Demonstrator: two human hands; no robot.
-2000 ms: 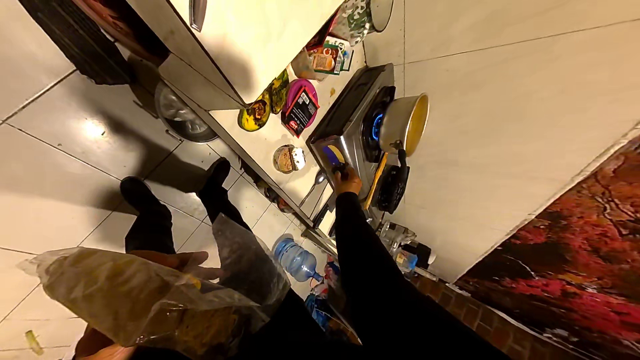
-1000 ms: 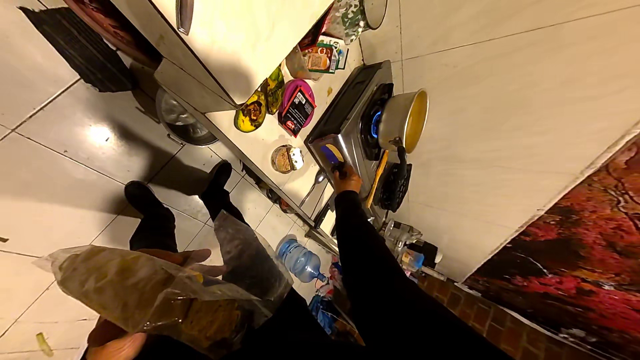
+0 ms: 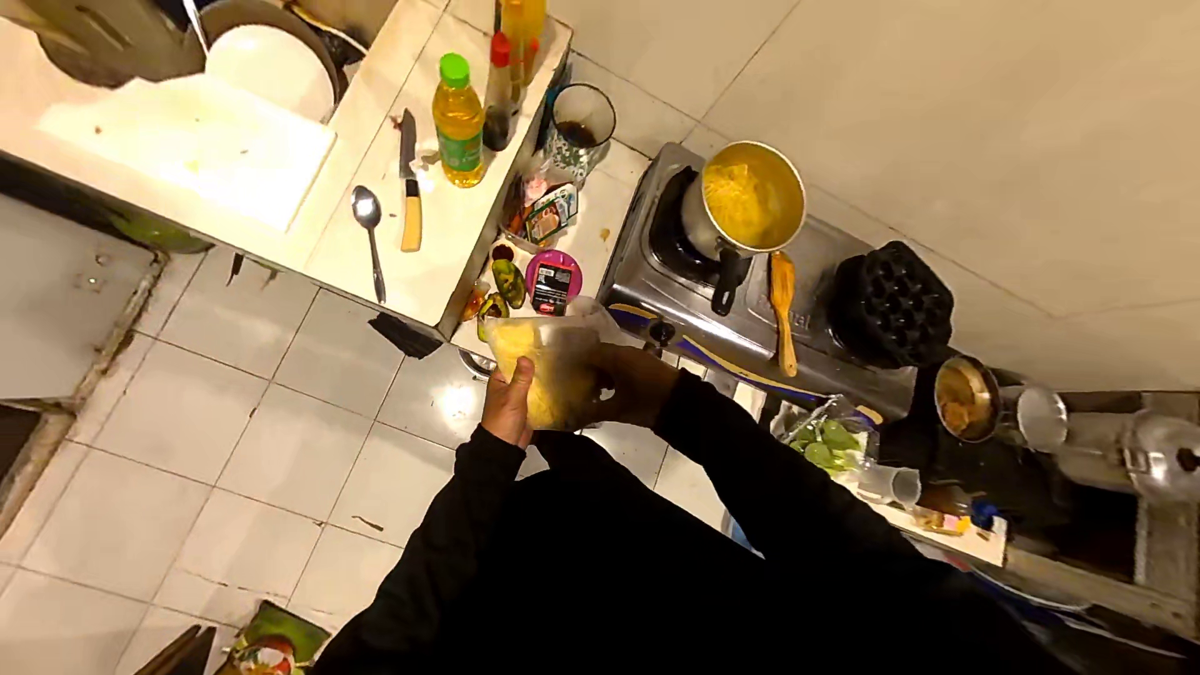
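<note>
A clear plastic bag with yellow contents (image 3: 536, 361) is held between both hands in front of my body. My left hand (image 3: 509, 405) grips its left side, thumb upward. My right hand (image 3: 633, 382) holds its right side, fingers partly hidden by shadow and plastic. Beyond the hands, a saucepan (image 3: 745, 199) with yellow food in it sits on the left burner of a gas stove (image 3: 694, 309). A wooden spatula (image 3: 783, 305) lies on the stove beside the pan. A black molded pan (image 3: 895, 305) rests at the stove's right end.
On the raised counter at left are a knife (image 3: 410, 183), a spoon (image 3: 370, 234), a bottle of yellow liquid (image 3: 459, 131) and a white board (image 3: 197, 150). A purple-rimmed container (image 3: 553, 281) stands near the bag. Right of the stove lies a bag of green vegetables (image 3: 830, 439).
My right hand has left the stove's front knob and now holds the plastic bag along with my left hand. The view has shifted widely.
</note>
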